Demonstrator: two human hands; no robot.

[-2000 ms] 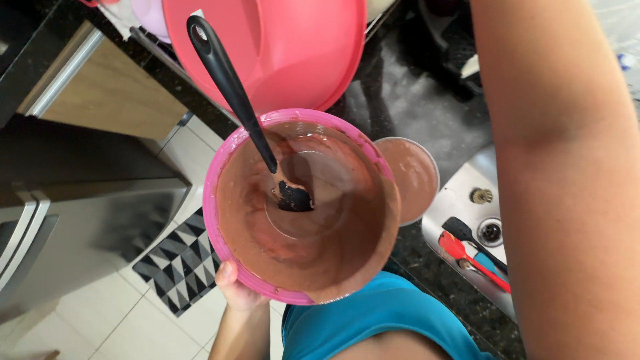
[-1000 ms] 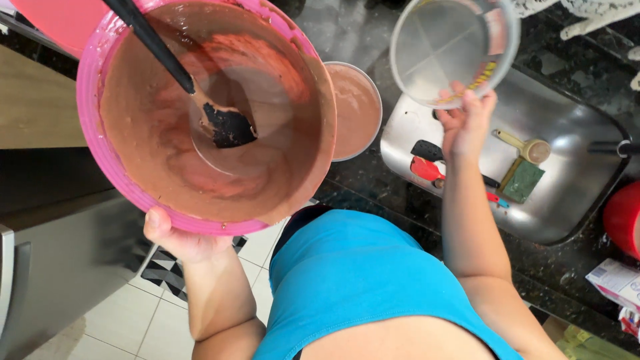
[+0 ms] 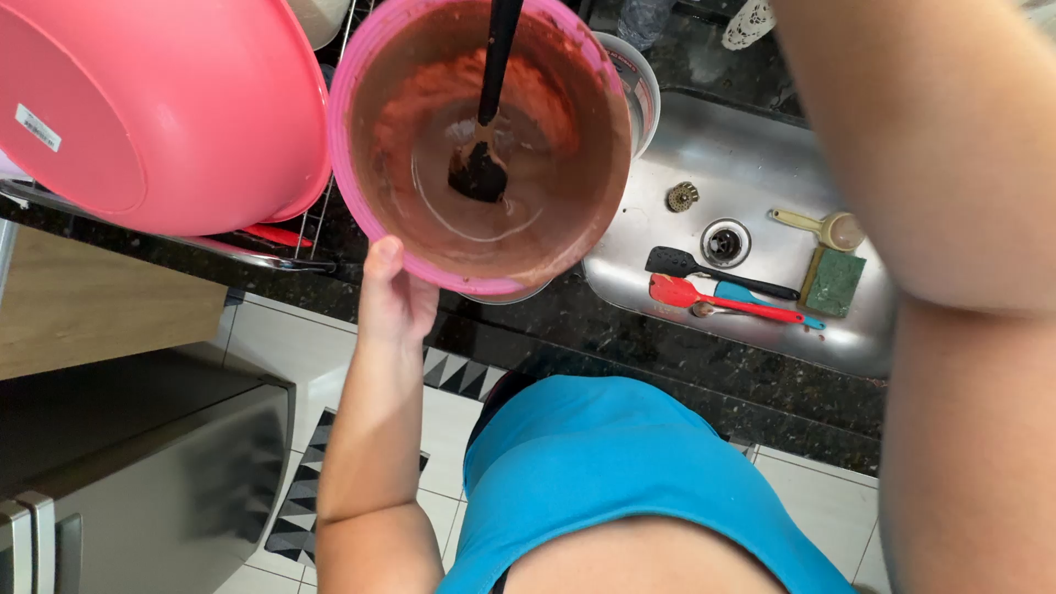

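My left hand (image 3: 396,289) grips the rim of a pink plastic bowl (image 3: 356,177) of brown, chocolate-coloured mixture, held up over the counter's edge. A black spatula (image 3: 497,66) stands in the mixture, its head coated. Only the right forearm and upper arm show, raised along the right side; my right hand lies outside the frame. Behind the bowl's right side is a clear round container (image 3: 646,103), partly hidden. Under the bowl's lower edge peeks the rim of another round container (image 3: 511,297), mostly covered.
A steel sink (image 3: 635,239) holds a black spatula (image 3: 676,262), a red spatula (image 3: 676,291), a blue utensil, a sponge (image 3: 837,283) and a small scoop (image 3: 841,232). A large pink basin (image 3: 198,107) leans on a wire dish rack at left. A steel-coloured appliance (image 3: 165,470) stands lower left.
My right hand, which held the clear container over the sink, has left the view. That container now sits behind the bowl. The left hand still holds the bowl.
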